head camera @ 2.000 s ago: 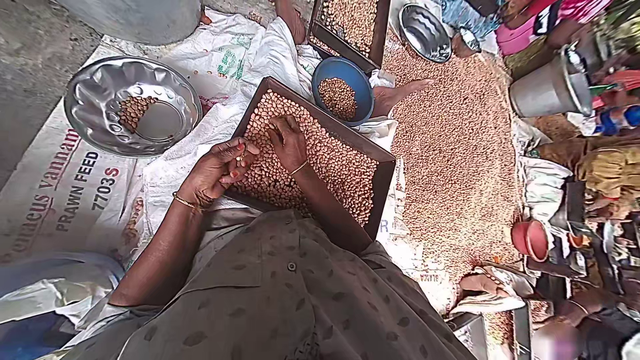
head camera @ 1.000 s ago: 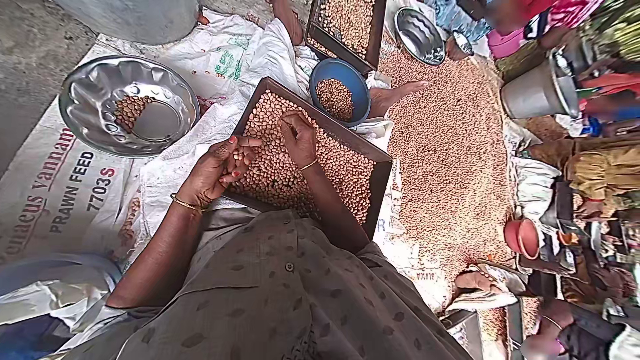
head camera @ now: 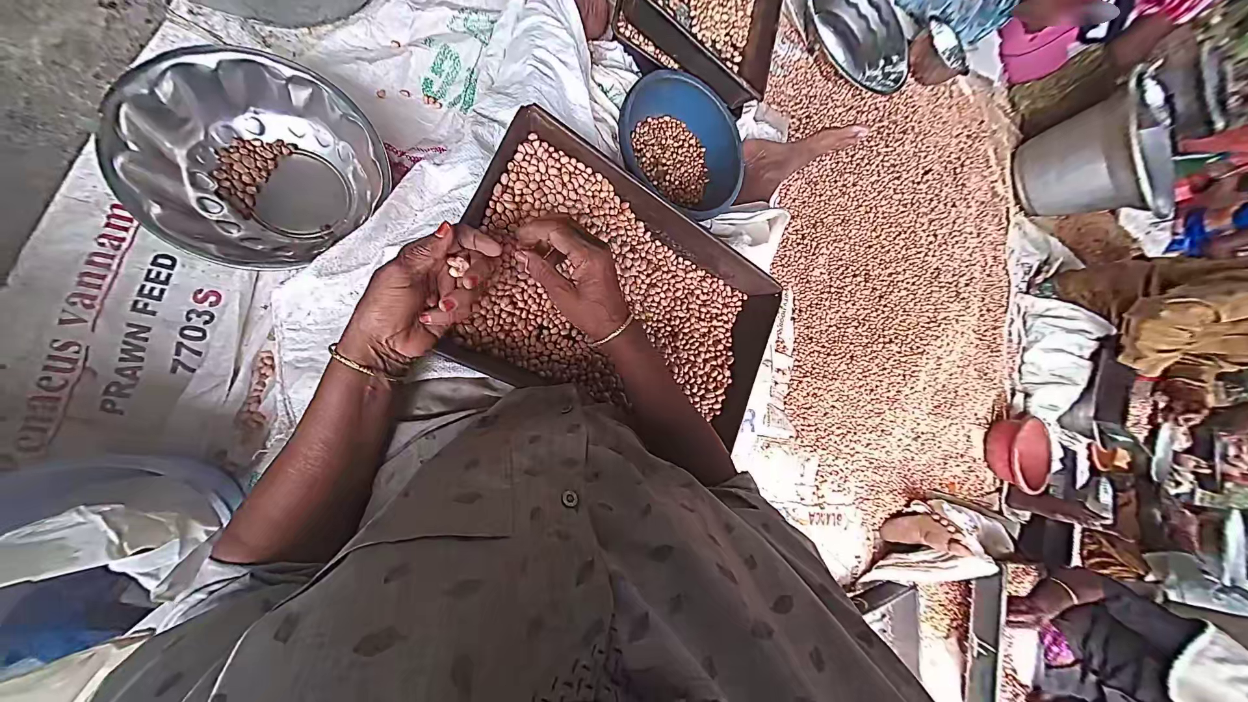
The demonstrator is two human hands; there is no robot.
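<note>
A dark rectangular tray [head camera: 765, 341] full of round brown nuts or seeds [head camera: 673, 302] lies in front of my body. Over its left edge, my left hand [head camera: 424, 292] is turned palm up with a few pale nuts resting in the curled fingers. My right hand [head camera: 575, 273] is just right of it, above the heap, thumb and forefinger drawn together; whether something is between them cannot be told. A blue bowl [head camera: 726, 146] partly filled with small brown nuts stands against the tray's far edge. At the left sits a fluted metal basin [head camera: 341, 107] with a small pile of them.
Printed woven sacks [head camera: 127, 322] cover the ground. A wide spread of nuts [head camera: 887, 273] lies to the right, with a foot [head camera: 799, 151] at its edge. Beyond are another dark tray [head camera: 756, 58], a metal bowl [head camera: 858, 39], a grey bucket [head camera: 1082, 161], a red bowl [head camera: 1019, 453] and other people.
My right hand has risen from the nuts in the tray, where it was two seconds ago, and is now near my left hand's fingers. My left hand stays over the tray's left edge.
</note>
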